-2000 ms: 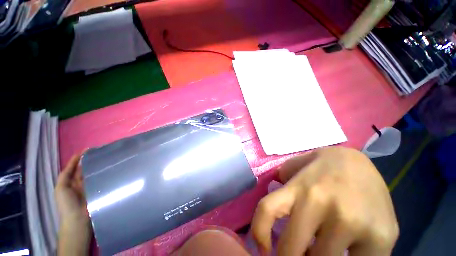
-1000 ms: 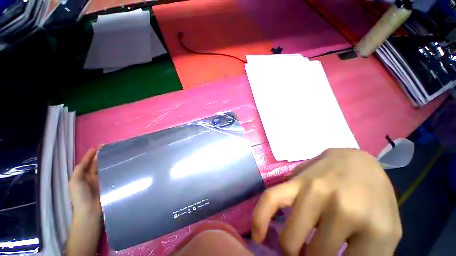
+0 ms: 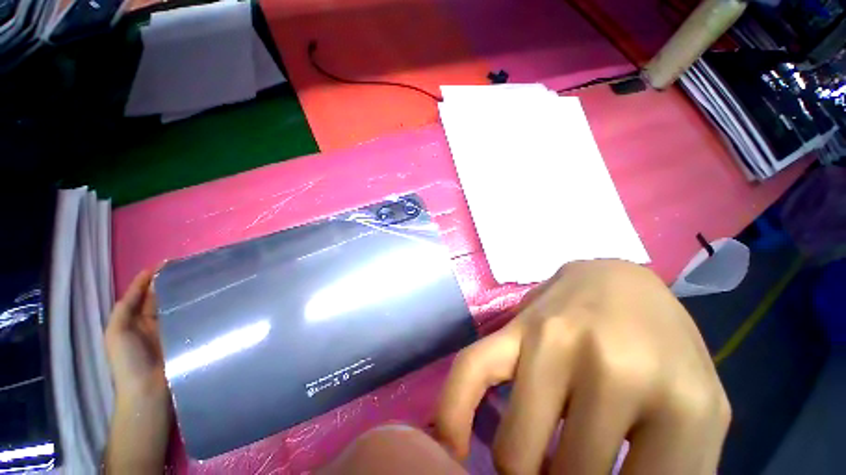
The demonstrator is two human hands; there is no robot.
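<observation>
A dark grey glossy tablet back cover (image 3: 311, 339) lies at a slant over the pink surface, small white print near its lower edge. Clear film creases beside the two dark camera rings (image 3: 399, 211) at its upper right corner. My left hand (image 3: 139, 348) holds the cover's left edge, its fingers partly hidden behind it. My right hand (image 3: 594, 371) is large in the foreground, right of the cover, fingers bent and apart; I see nothing in it, and its lower part is cut off. A blurred skin-coloured shape shows at the bottom edge.
White sheets (image 3: 543, 186) lie right of the cover. A stack with black tops and white edges (image 3: 79, 325) stands at left. Loose greyish sheets (image 3: 195, 60) lie on the green mat. A thin cable (image 3: 371, 82), beige roll (image 3: 691, 42) and second stack (image 3: 761, 116) are beyond.
The whole view has shifted slightly. My right hand's fingers have moved a little left towards the cover's lower right corner. My left hand keeps its place on the cover's edge.
</observation>
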